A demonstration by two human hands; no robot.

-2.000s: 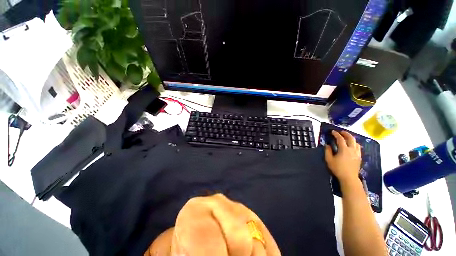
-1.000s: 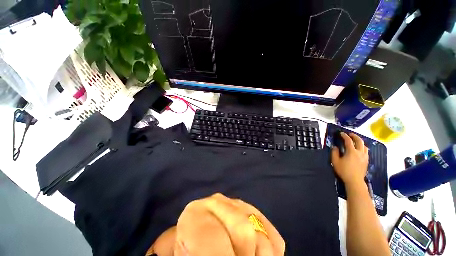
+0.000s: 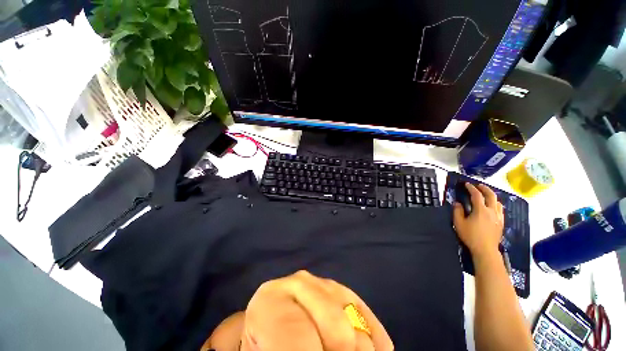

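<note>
My right hand rests on the dark mouse, fingers over it, on the dark printed mouse pad. My left hand is large and close to the camera at the bottom centre, with folded fingers and a gold ring; its lower part is cut off and nothing shows in it. Behind it, a black garment with small buttons covers the desk front. The monitor shows thin white pattern outlines on black. The black keyboard lies below it.
Left: folded black cloth, white perforated basket with papers, green plant. Right: dark blue tin, yellow tape roll, blue bottle, calculator, red-handled scissors.
The view first shifted slightly, then nearly settled. The small cursor on the screen has moved right, then back left. My right hand stays on the mouse; my left hand stays folded.
</note>
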